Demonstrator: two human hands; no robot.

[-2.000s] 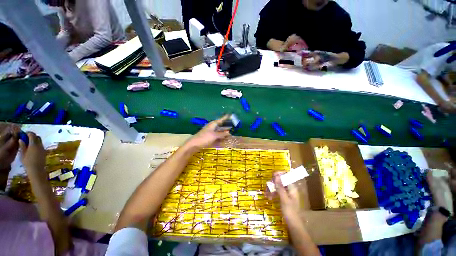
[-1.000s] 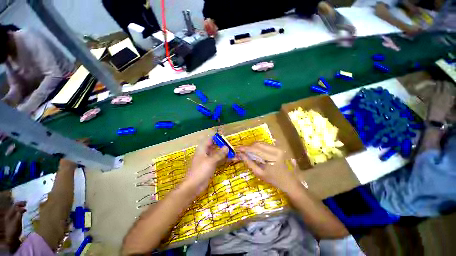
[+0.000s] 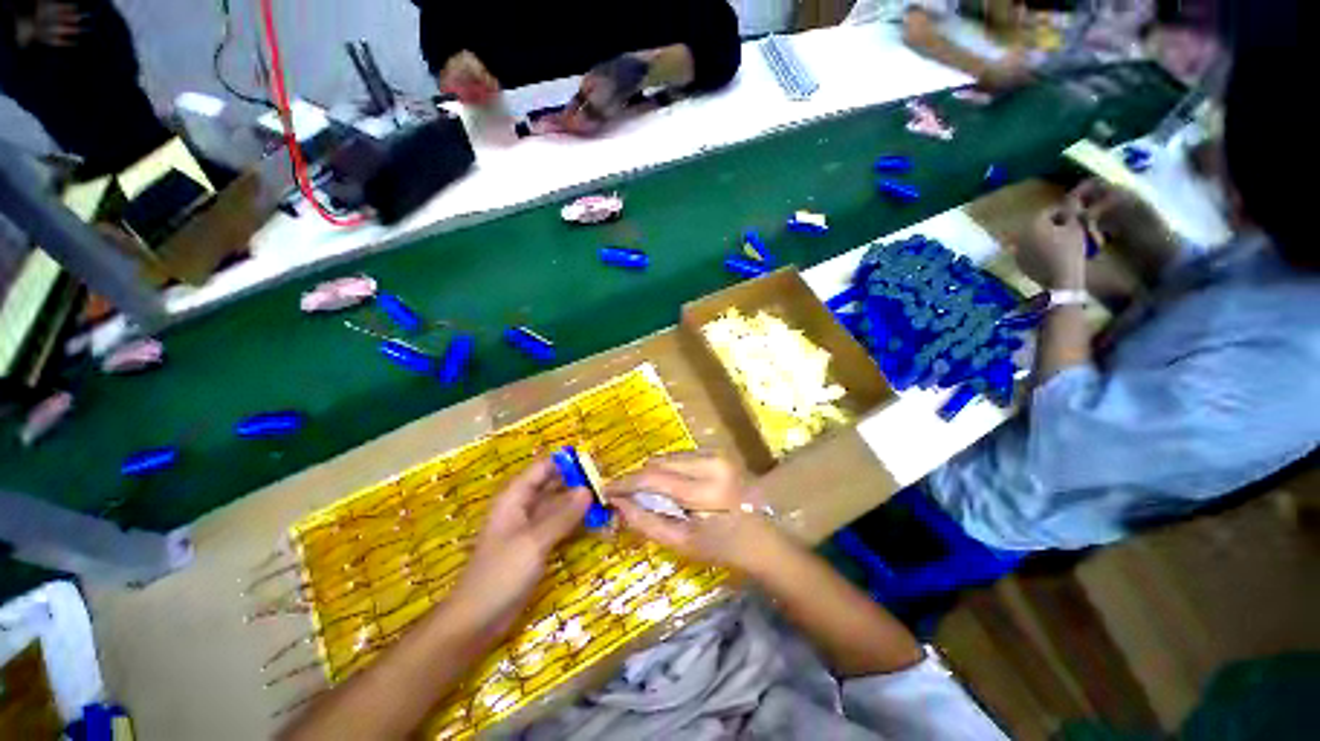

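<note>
My left hand holds a blue battery cell upright at a tilt over the amber taped panel. A cream-white pad lies along the cell's right side. My right hand is at the cell's lower right end, fingertips touching it or the pad. A whitish strip shows between the right fingers. Dark lead wires stick out at the panel's left edge. The fingers hide part of the cell.
A pad box stands right of the panel, beside a heap of blue cells on a white sheet. Blue cells and pink-wrapped parts lie on the green belt. A metal post is at left. A person in light blue sits at right.
Since two seconds ago, my left hand has come back from the belt with a blue cell, and my right hand has met it over the panel. The view has turned right.
</note>
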